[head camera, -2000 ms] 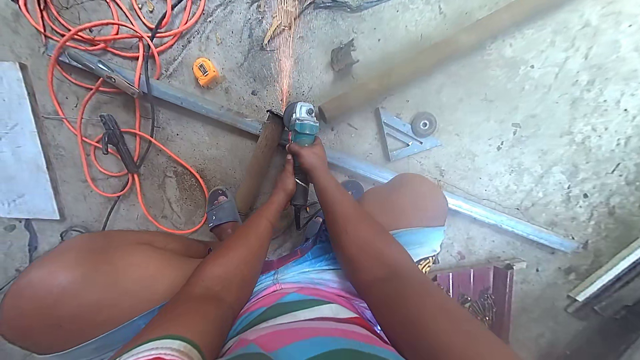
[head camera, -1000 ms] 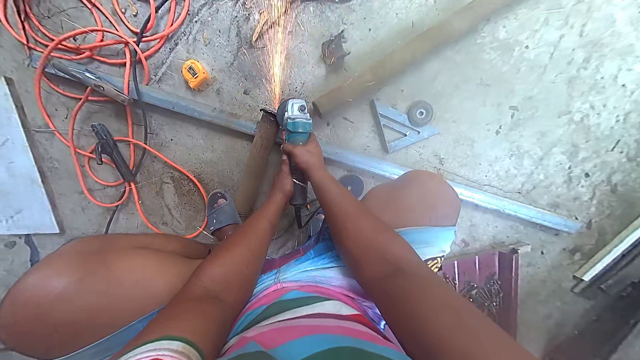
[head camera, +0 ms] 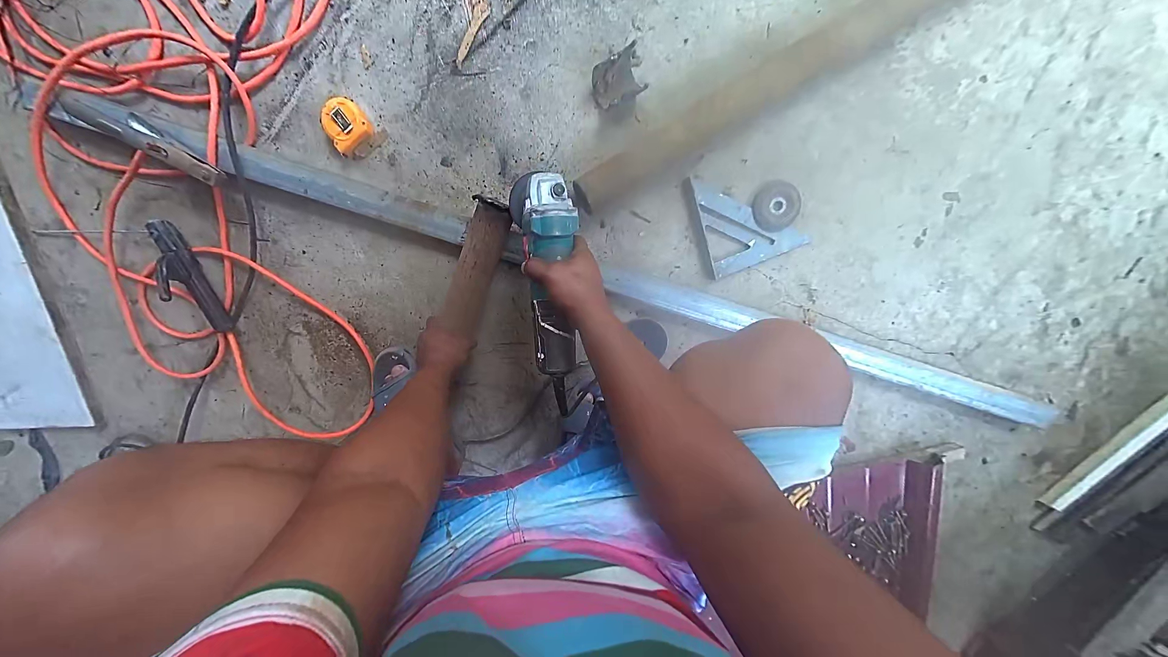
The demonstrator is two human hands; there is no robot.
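My right hand [head camera: 568, 274] grips the teal body of an angle grinder [head camera: 553, 228], its head pointing up the view and its cord trailing below. My left hand [head camera: 444, 347] is closed around a rusty metal pipe [head camera: 476, 265], just left of the grinder. The pipe's upper end looks dark and jagged, close beside the grinder's disc [head camera: 521, 199]. Under both lies a long galvanized steel bar [head camera: 356, 196], running across the floor. A longer brownish pipe [head camera: 712, 109] extends to the upper right from near the grinder head.
Orange hose or cable [head camera: 119, 265] coils at left, with a black welding electrode holder [head camera: 190, 274]. A yellow tape measure [head camera: 347, 126], a speed square [head camera: 744, 239] with a grinding disc [head camera: 776, 204] and a metal scrap [head camera: 617, 77] lie about. A maroon tray [head camera: 923, 529] holds fasteners at lower right.
My left hand has left the grinder and now holds the short pipe. The sparks seen in both earlier frames have stopped. My right hand has stayed on the grinder.
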